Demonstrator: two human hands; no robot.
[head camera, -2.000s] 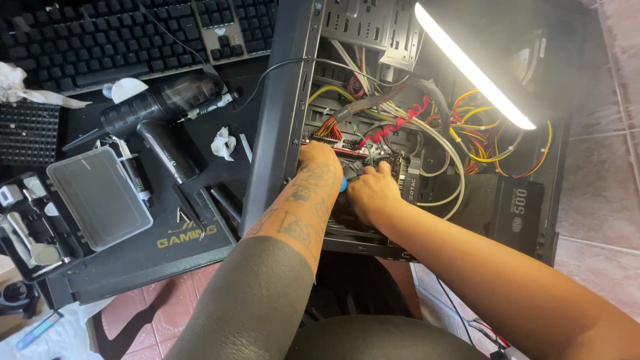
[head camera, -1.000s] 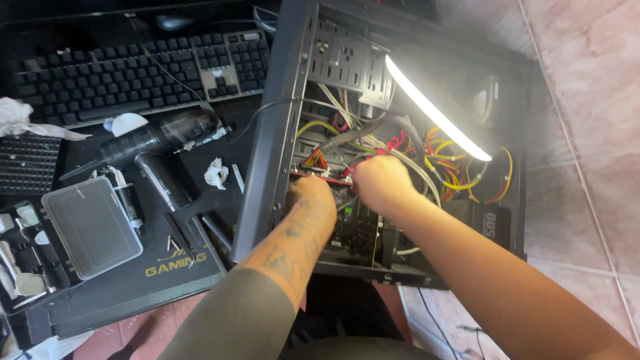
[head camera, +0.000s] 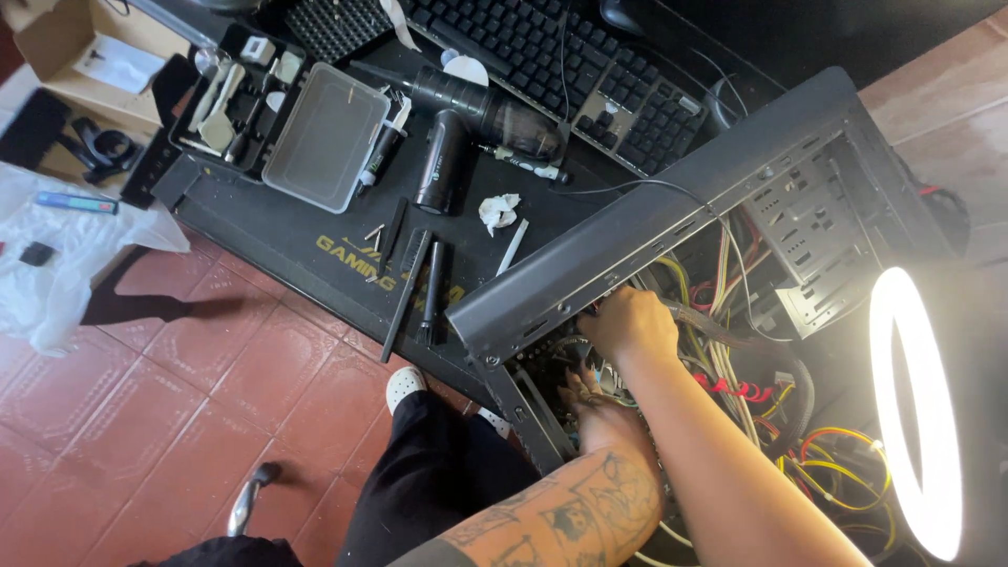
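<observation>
An open black computer case (head camera: 661, 213) lies on its side with its inside exposed. My left hand (head camera: 600, 413), on the tattooed arm, reaches into its lower part, fingers spread against a round part that looks like the processor cooler (head camera: 610, 378). Whether it grips anything is unclear. Just beyond it, my right hand (head camera: 636, 324) is bent down near the case's inner edge, its fingertips mostly hidden by the hand itself. Bundled cables (head camera: 720, 339), a red coiled wrap (head camera: 732, 387) and yellow and red power wires (head camera: 846, 472) run right of my hands.
A lit ring lamp (head camera: 886, 409) stands close on the right. On the black desk mat lie a handheld air blower (head camera: 441, 157), brushes (head camera: 408, 287), a crumpled tissue (head camera: 498, 213) and an open tool box (head camera: 236, 102). A keyboard (head camera: 583, 87) is behind; a thin cable (head camera: 685, 189) crosses the case.
The view has turned and shifted strongly to the left. Inside the case, my left hand has left the red-edged board's end and is now by the cooler; my right hand is beyond it.
</observation>
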